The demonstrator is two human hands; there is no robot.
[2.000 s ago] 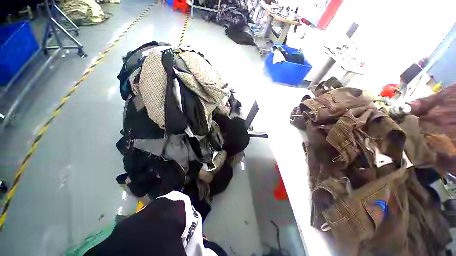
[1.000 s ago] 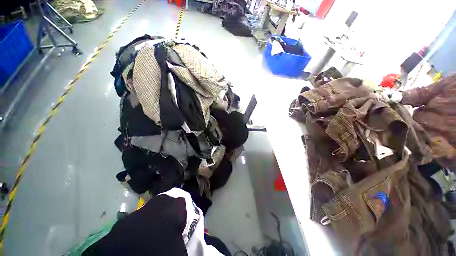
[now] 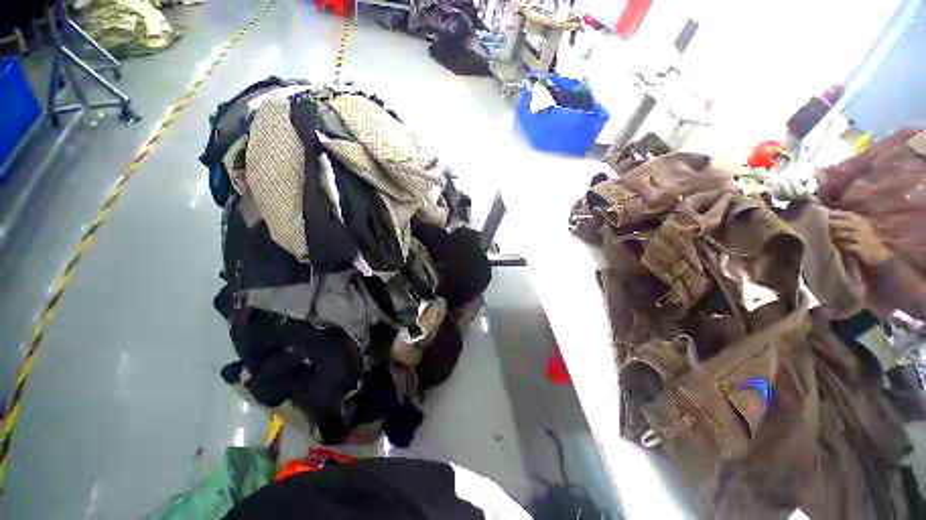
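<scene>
Neither of my hands is in view. A black and white part of my jacket [image 3: 386,493] is cut off by the bottom edge. In front of it a large heap of black, grey and checked garments [image 3: 335,223] stands on the floor. Brown garments with pale stitching [image 3: 701,244] lie heaped on the white table [image 3: 569,305] at the right. One has a blue-marked patch [image 3: 754,391].
Another person's hand [image 3: 858,239] and reddish-brown sleeve are beyond the table at right. Green cloth [image 3: 228,488] lies at bottom left. A blue crate [image 3: 560,124] stands at the back. Yellow-black tape [image 3: 102,234] runs along the left floor. Dark cords [image 3: 564,498] lie low centre.
The scene has shifted slightly left in the picture. My jacket part at the bottom has moved lower and right, and red cloth shows beside it. The other person's hand has become visible.
</scene>
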